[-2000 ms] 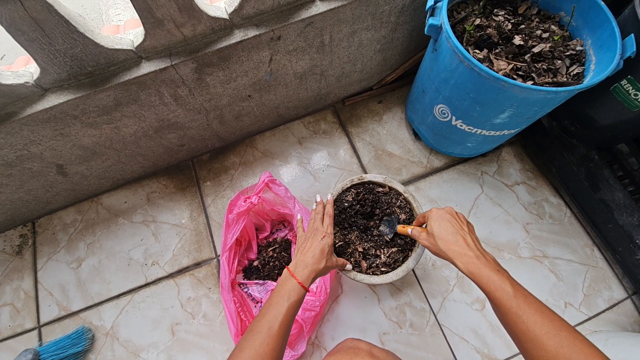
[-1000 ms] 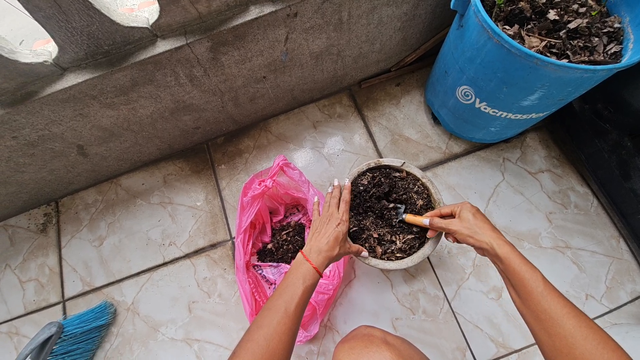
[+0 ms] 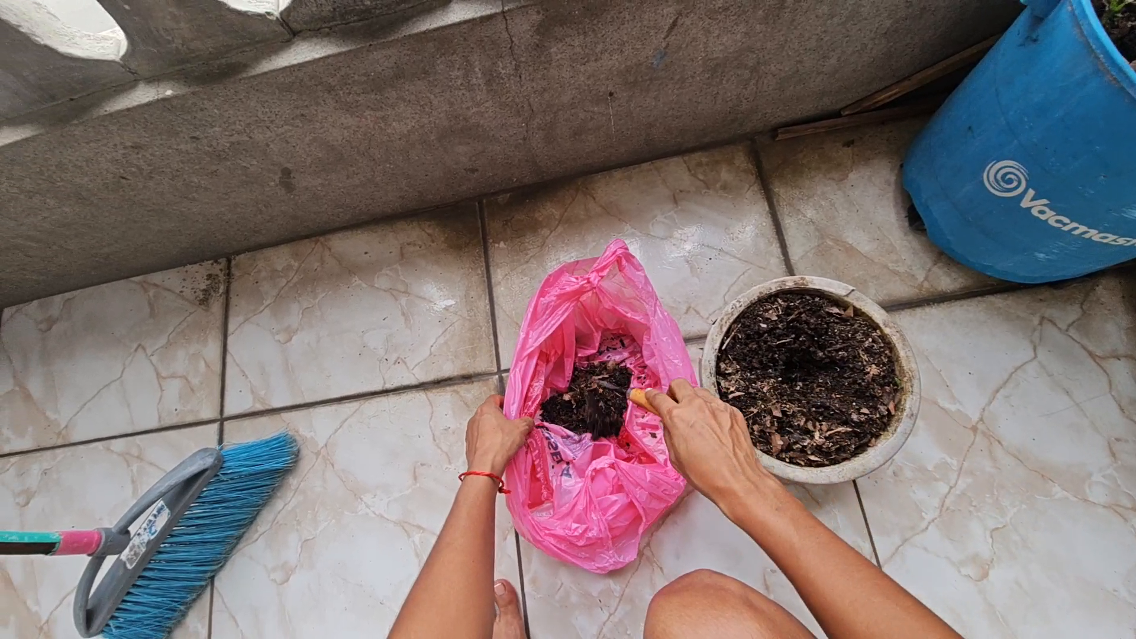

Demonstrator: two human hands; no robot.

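A pink plastic bag [image 3: 590,524] lies open on the tiled floor with dark soil [image 3: 586,399] inside. My left hand [image 3: 497,435] grips the bag's left edge, the fingertips partly hidden by the plastic. In my right hand [image 3: 710,435] is a small hand trowel by its orange handle [image 3: 642,401]; its blade is in the bag at the soil and hard to make out. To the right of the bag stands a round pale pot [image 3: 907,390] filled with dark soil and leaf bits, with a hollow in its surface.
A blue Vacmaster bucket [image 3: 1003,151] stands at the upper right, with thin wooden strips [image 3: 887,98] beside it along the concrete wall [image 3: 355,124]. At the lower left lies a broom with blue bristles [image 3: 209,532]. My knee and one foot show at the bottom.
My right hand has moved left with the trowel, from the pot to the soil in the bag. My left hand has left the pot's rim and taken hold of the bag's left edge.
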